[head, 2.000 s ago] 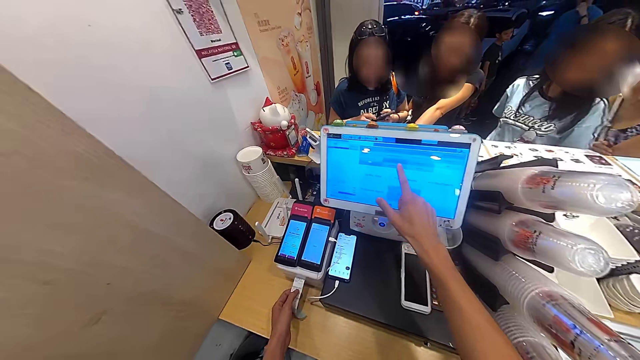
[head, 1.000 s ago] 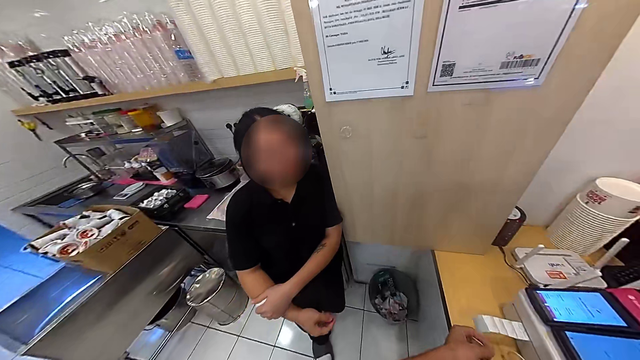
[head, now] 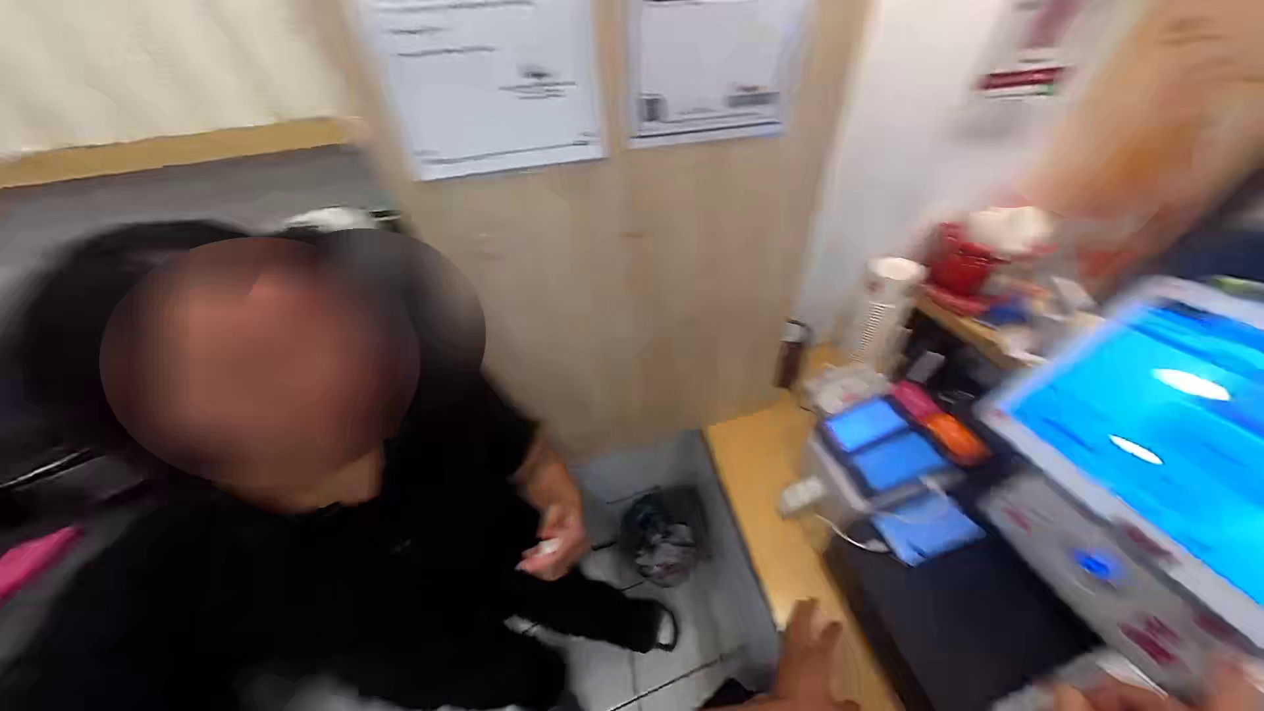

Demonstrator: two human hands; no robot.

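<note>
My left hand (head: 812,660) is at the bottom edge of the view, fingers spread and holding nothing, over the front edge of the wooden counter (head: 765,494). In the bottom right corner my right hand (head: 1096,694) is blurred and cut off, beside a pale object below the touchscreen monitor (head: 1165,415); its grip cannot be made out. Two payment terminals (head: 884,444) with lit screens stand in a white holder beyond my left hand. A smartphone (head: 928,526) lies beside them, with a white cable near it.
A co-worker in black (head: 425,583) stands close on the left, a small pale item in one hand. A bin with a bag (head: 662,538) stands on the tiled floor. Stacked paper cups (head: 884,306) and a red and white figurine (head: 978,252) are behind the terminals.
The view has swung left to the co-worker, then partly back to the monitor. My right hand has left the screen, which it touched two seconds ago. My left hand is away from the terminal holder.
</note>
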